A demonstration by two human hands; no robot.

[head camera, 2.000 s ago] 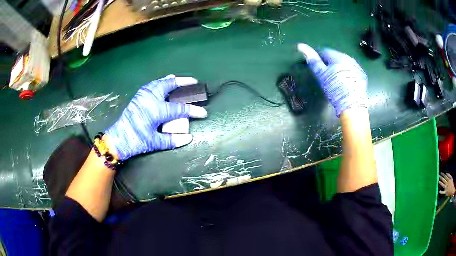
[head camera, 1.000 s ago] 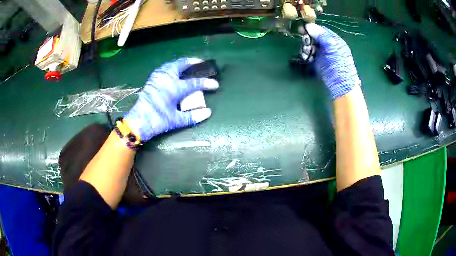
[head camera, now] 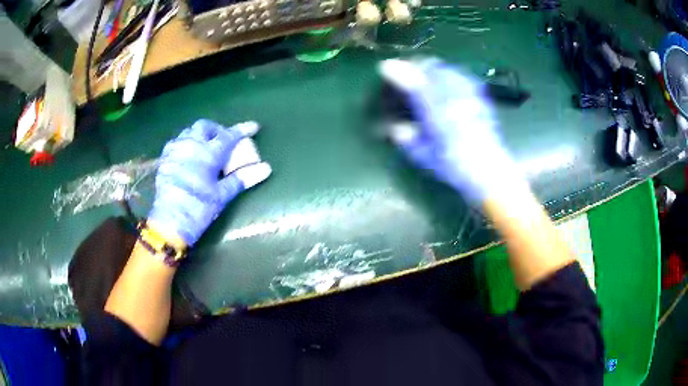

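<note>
My left hand (head camera: pixel 192 181), in a blue-white glove with pale fingertips, rests around the white test socket (head camera: pixel 243 157), which shows between thumb and forefinger. No adapter shows at it. My right hand (head camera: pixel 449 124), gloved and motion-blurred, is over the mat right of centre. A dark blurred thing (head camera: pixel 394 104), apparently a black power adapter, is between its fingers; its cord cannot be made out. Another black piece (head camera: pixel 510 92) lies on the mat just right of my right hand.
The green mat (head camera: pixel 317 151) has a crinkled clear bag (head camera: pixel 102 185) at left. The keyed instrument (head camera: pixel 268 19) and white-handled tool (head camera: pixel 139 60) are at the back. A white carton (head camera: pixel 49 113) is far left, an adapter pile (head camera: pixel 615 75) right, a green bin (head camera: pixel 626 279) lower right.
The adapter has left my left hand, which still covers the socket. My right hand has moved left and down from the cream terminals. A black piece now lies on the mat to its right.
</note>
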